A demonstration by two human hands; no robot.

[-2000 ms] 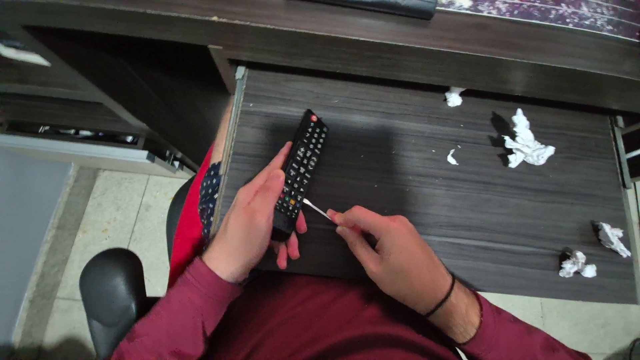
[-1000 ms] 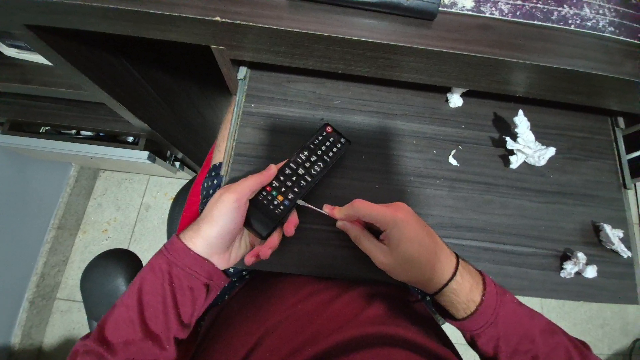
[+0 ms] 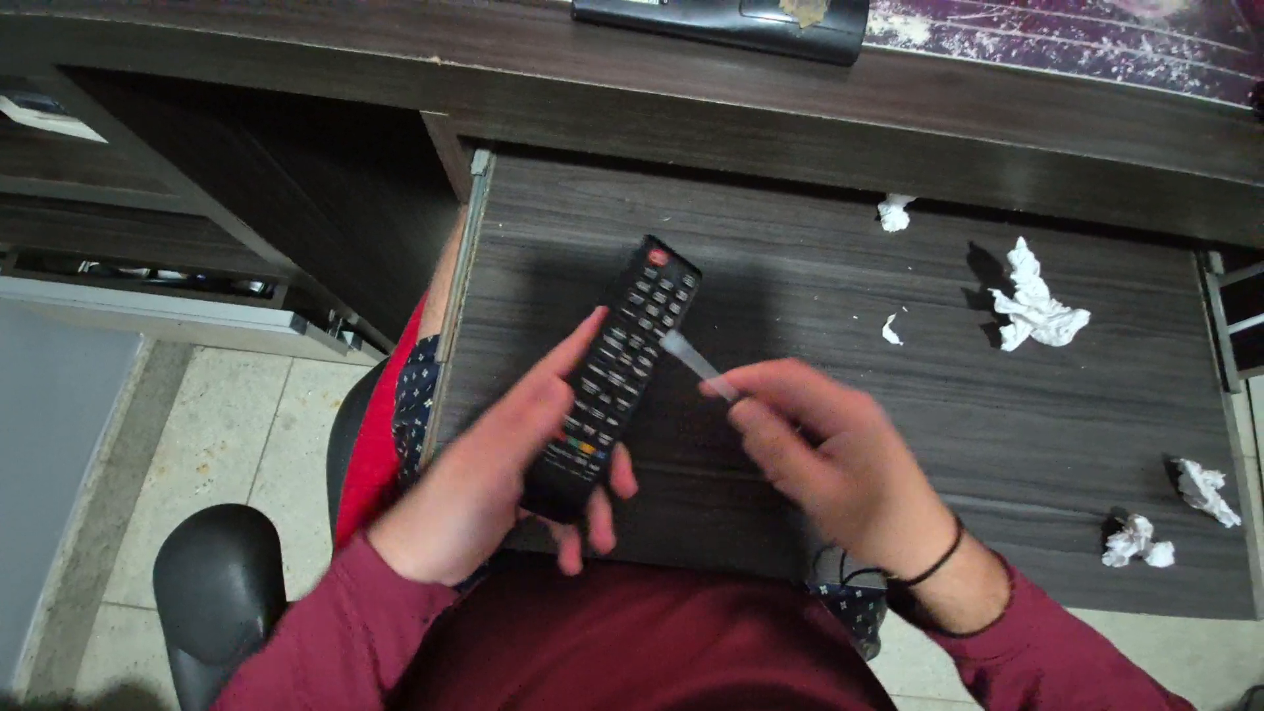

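A black remote control (image 3: 617,370) rests in my left hand (image 3: 494,459), tilted with its red power button at the upper end and its keys facing up. The thumb lies along its left edge and fingertips show at its lower right. Between the thumb and index finger of my right hand (image 3: 829,444) is a thin stick with a whitish tip (image 3: 681,348), probably a cotton swab, blurred by motion. That tip is at the right edge of the keypad; whether it touches is unclear. A dark band circles my right wrist.
Crumpled white paper pieces (image 3: 1037,301) lie on the right of the dark wooden pull-out shelf (image 3: 1037,425), with a small scrap (image 3: 892,330) nearer the middle. A black device (image 3: 721,28) sits on the desktop above. A black chair armrest (image 3: 219,583) stands at lower left.
The remote is turned more upright than one second ago. My right hand has brought the stick's tip from the remote's lower part up to about mid-length on its right edge.
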